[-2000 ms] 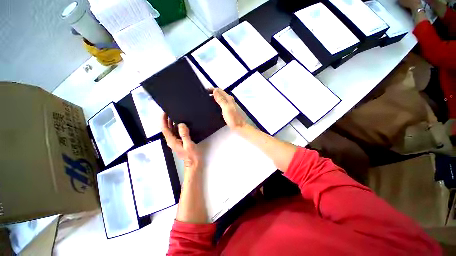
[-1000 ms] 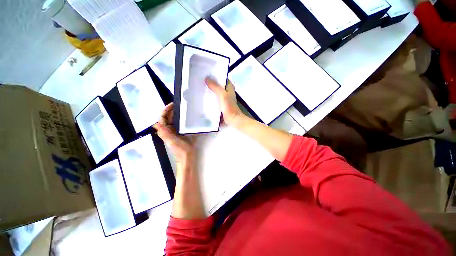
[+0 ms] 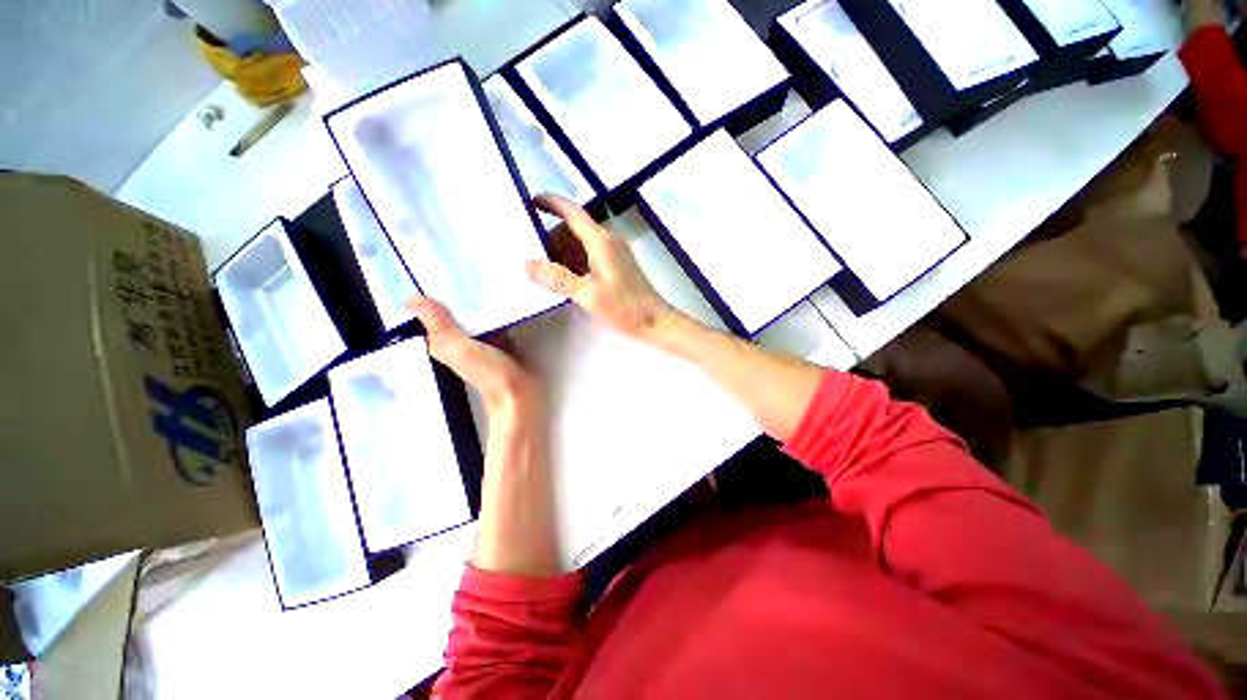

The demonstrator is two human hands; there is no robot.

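Note:
A black-rimmed box base with a white moulded inner tray (image 3: 445, 198) is held up above the bench, its open side facing me. My left hand (image 3: 472, 358) grips its lower left corner, with the thumb on the near edge and the other fingers hidden beneath. My right hand (image 3: 602, 274) grips its lower right side, thumb at the near corner and fingers curled at the side. The held box partly covers other boxes behind it.
Several similar boxes (image 3: 397, 445) lie at the left and more (image 3: 745, 233) at the right. A brown shipping carton (image 3: 110, 383) stands at far left. White stacked trays (image 3: 356, 41) and a yellow item (image 3: 260, 69) are at the back. Another person's red sleeve (image 3: 1214, 82) shows at top right.
The box was first seen with its plain black side, then turned to show its white inside. It has now moved up and left and tilted, still in both hands.

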